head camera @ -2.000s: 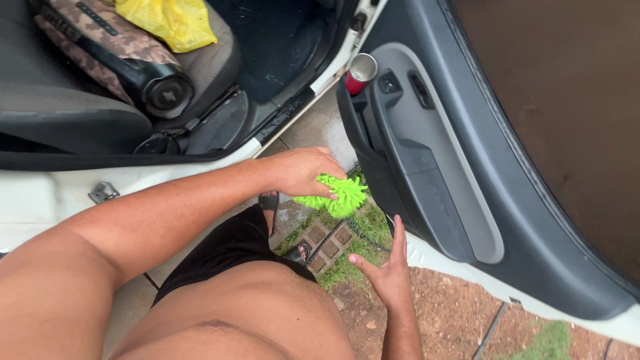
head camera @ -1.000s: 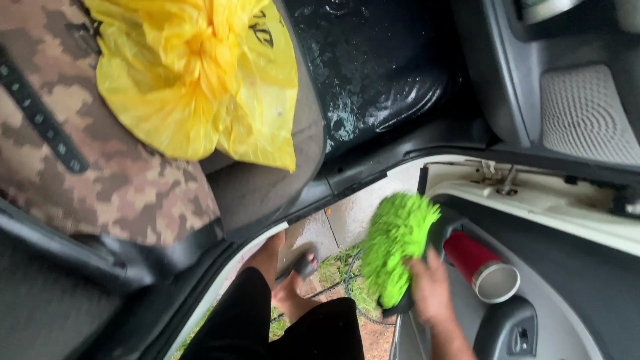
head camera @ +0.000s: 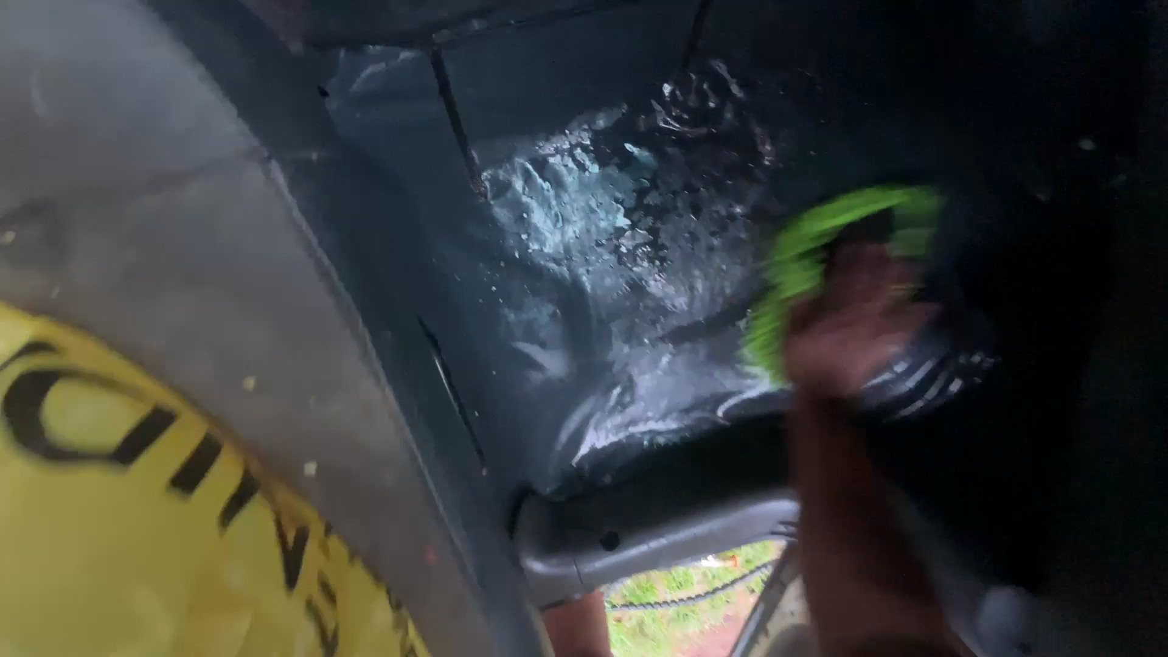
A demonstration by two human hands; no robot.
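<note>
My right hand, blurred by motion, is on a bright green microfiber chenille wash mitt with a dark strap or backing over the fingers. The mitt lies against the dark car floor, at the right of the view. Wet, whitish streaks and droplets shine on the floor covering to the left of the mitt. My left hand is not in view.
A yellow plastic bag with dark lettering rests on the grey fabric car seat at the left. The door sill trim crosses below the floor. Grass and a dark cable or hose show outside.
The green mitt and my right hand have moved from beside the open door's red cup onto the car floor. The view has moved in close over the floor.
</note>
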